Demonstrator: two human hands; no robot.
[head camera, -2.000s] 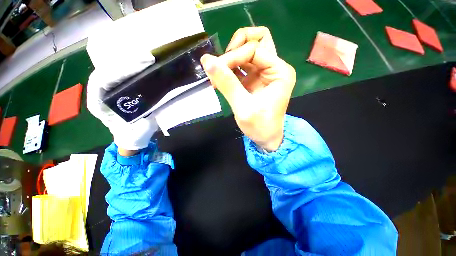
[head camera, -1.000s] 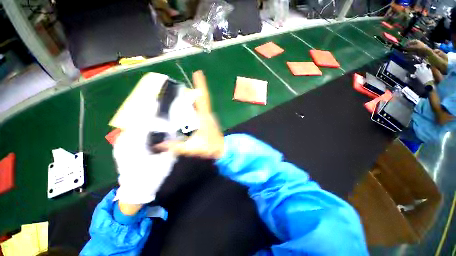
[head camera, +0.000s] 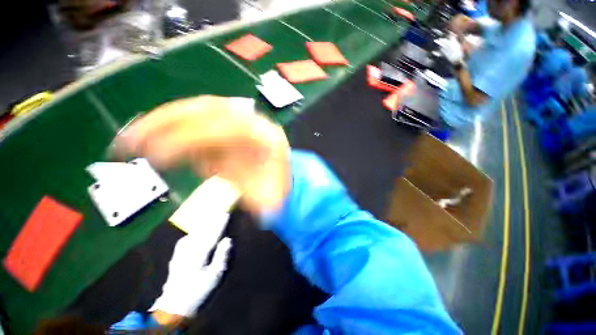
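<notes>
My left hand (head camera: 193, 271), in a white glove, is low at centre left, holding a sheet (head camera: 206, 203) with a pale yellow side. My bare right hand (head camera: 219, 141) is blurred and stretched leftward above the green belt; whether its fingers hold anything is unclear. A white unit with dark holes (head camera: 131, 192) lies on the belt left of both hands. Another white-faced unit (head camera: 280, 89) lies on the belt beyond my right hand.
Red-orange foam pads lie on the belt (head camera: 104, 105), one at near left (head camera: 42, 242), several beyond (head camera: 302, 70). An open cardboard box (head camera: 425, 229) stands right of the black mat (head camera: 340, 131). A person in blue works at upper right (head camera: 496, 72).
The view has turned right. My hands have parted: my left hand is lower with the sheet, my right reaches left over the belt. The black-and-white unit has left my hands; a white-faced unit now lies beyond.
</notes>
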